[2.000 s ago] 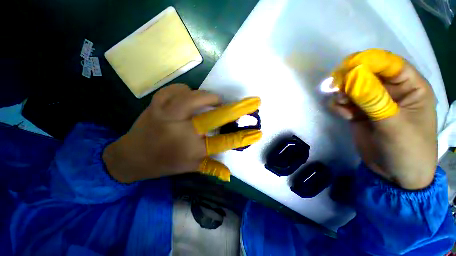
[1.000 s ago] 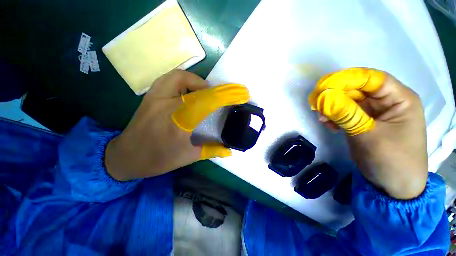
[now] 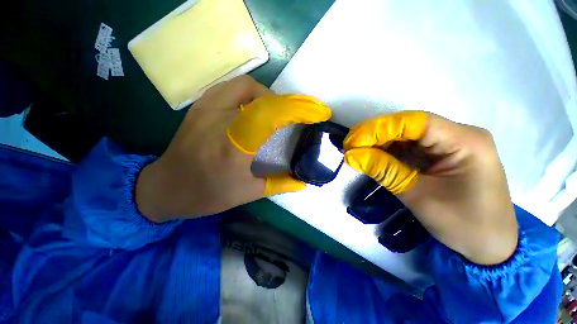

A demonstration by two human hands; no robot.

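Note:
A glossy black octagonal watch case (image 3: 310, 158) lies on the white foam sheet, with a bright glare patch on its face. My left hand (image 3: 218, 149) holds it, with a yellow-cotted finger at its top edge and the thumb at its lower edge. My right hand (image 3: 436, 171) has its yellow-cotted thumb and forefinger pinched together at the case's right edge. Whether a small piece is between those fingertips cannot be seen. Two more black watch cases (image 3: 370, 201) lie to the lower right, partly behind my right hand.
The white foam sheet (image 3: 468, 57) covers the right side of the green bench. A cream pad (image 3: 199, 50) with a white edge lies at the upper left. Small white printed labels (image 3: 109, 54) lie further left. A clear bag shows at the top right corner.
My right hand has moved left and down from above the foam sheet to the case's right edge. My left hand went from fingers over the case to holding its edges.

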